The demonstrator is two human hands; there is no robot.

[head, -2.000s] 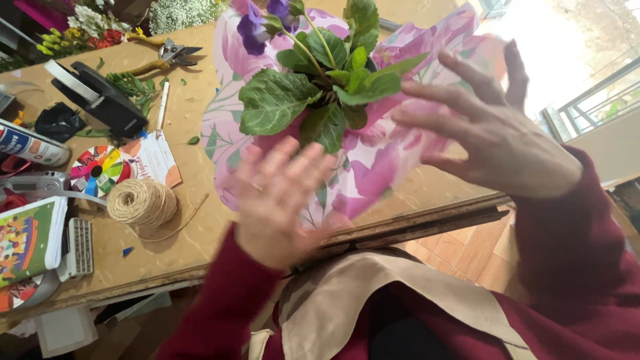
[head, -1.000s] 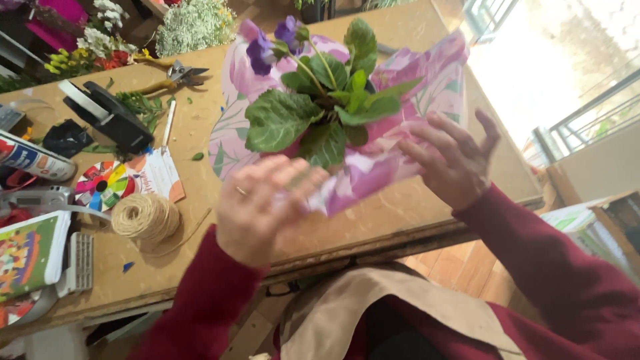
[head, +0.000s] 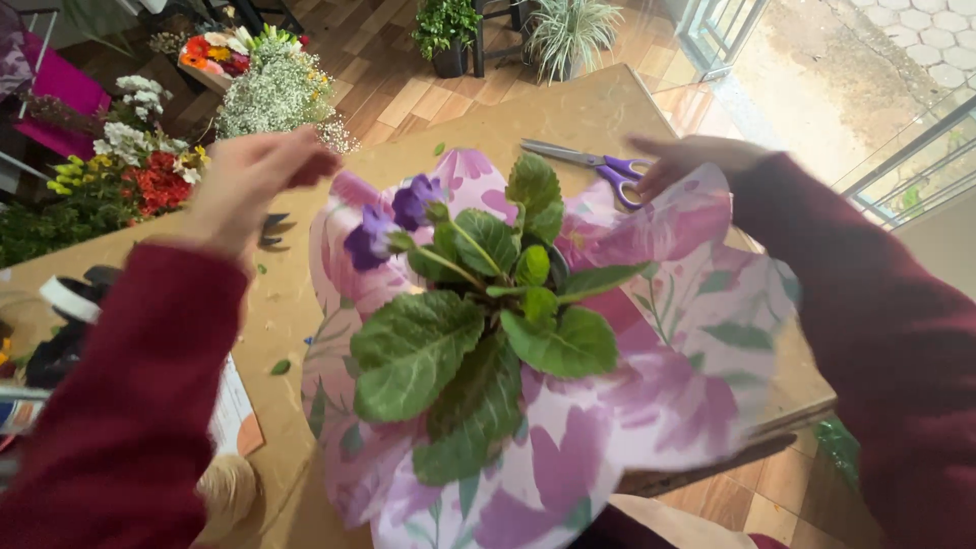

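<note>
A potted plant with broad green leaves (head: 415,347) and purple flowers stands in the middle of pink floral wrapping paper (head: 564,457) on the table. My left hand (head: 255,179) is raised at the paper's far left, blurred, with nothing visible in it. My right hand (head: 679,164) reaches over the far right part of the paper, close to the purple handles of a pair of scissors (head: 591,162); whether it touches paper or scissors cannot be told. Leaves hide most of the dark pot (head: 559,267).
Twine (head: 229,492), a printed card (head: 238,404) and a black tape dispenser (head: 65,335) lie left, partly behind my sleeve. Dark tool tips (head: 274,229) show beside my left wrist. Cut flowers (head: 156,179) and baby's breath (head: 274,95) stand beyond the wooden table (head: 602,99).
Both hands have moved from the near side of the paper to its far side. The view has shifted, and the scissors now show. The near edge of the paper lies spread out again.
</note>
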